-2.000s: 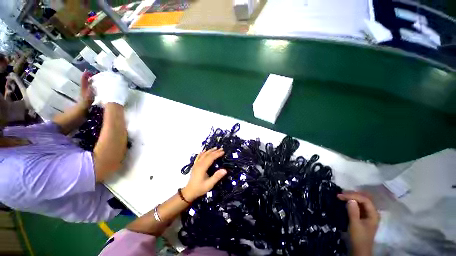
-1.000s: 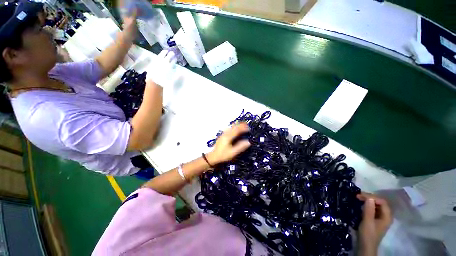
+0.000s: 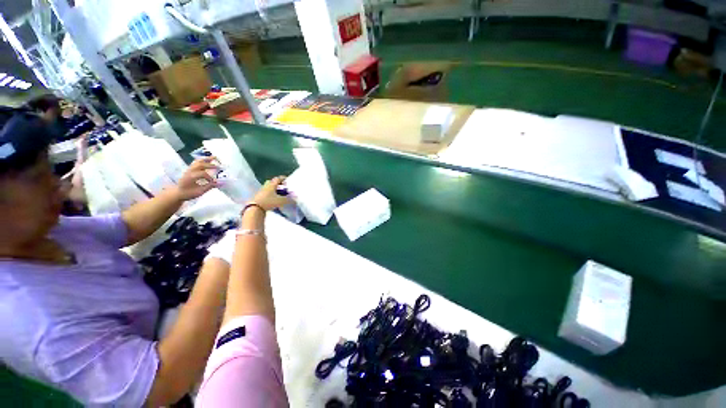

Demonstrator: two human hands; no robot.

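Note:
My left hand [image 3: 271, 195] is stretched forward to the mouth of an open white product box [image 3: 317, 187] at the belt's near edge. A small dark item, seemingly a coiled USB cable [image 3: 282, 191], is at its fingertips, partly hidden by the fingers. My right hand is not in view. The heap of black USB cables [image 3: 430, 358] lies on the white side table [image 3: 310, 279], cut off by the bottom edge. A closed white box [image 3: 363, 213] lies beside the open one.
A co-worker in light purple [image 3: 72, 319] stands at the left, one hand near another open box [image 3: 231, 171], with a smaller cable heap [image 3: 179, 255] in front. Another white box [image 3: 597, 307] is on the green belt [image 3: 478, 239]. Cardboard and papers lie beyond the belt.
My left hand has moved from the cable heap forward and left to the open box. My right hand has left the picture. The view has tilted up, showing more beyond the belt.

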